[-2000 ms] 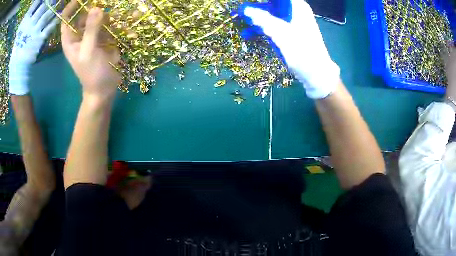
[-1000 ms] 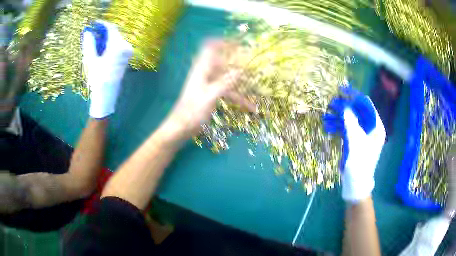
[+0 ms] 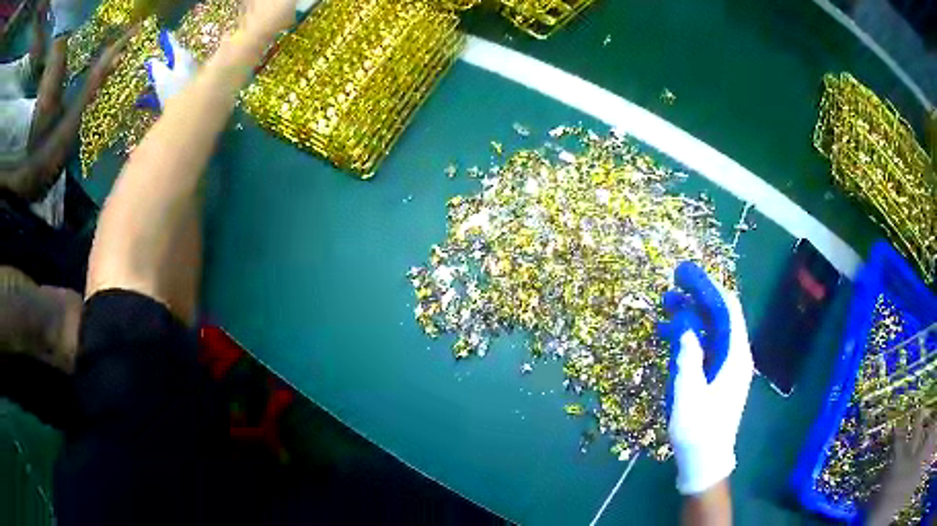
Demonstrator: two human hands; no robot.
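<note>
The loose parts pile (image 3: 575,257), glittering gold and silver, lies spread on the dark green table. My right hand (image 3: 707,375), in a white glove with blue fingers, is at the pile's right edge. Its fingers are loosely bent and apart, with nothing seen in them. My bare left forearm reaches up past the stacked frames (image 3: 354,82), a dense gold slab. My left hand is cut off by the top edge. No frame shows in my right hand.
A smartphone (image 3: 796,316) lies between my right hand and a blue tray (image 3: 830,431) of parts. Another person's hand (image 3: 909,462) is at the tray. More frames (image 3: 882,164) lie far right. At left, another worker's gloved hand (image 3: 175,74) is over parts.
The view has swung left. My left hand has left the pile and gone up out of the picture. The lattice held over the pile earlier is gone from there. My right hand stays beside the pile.
</note>
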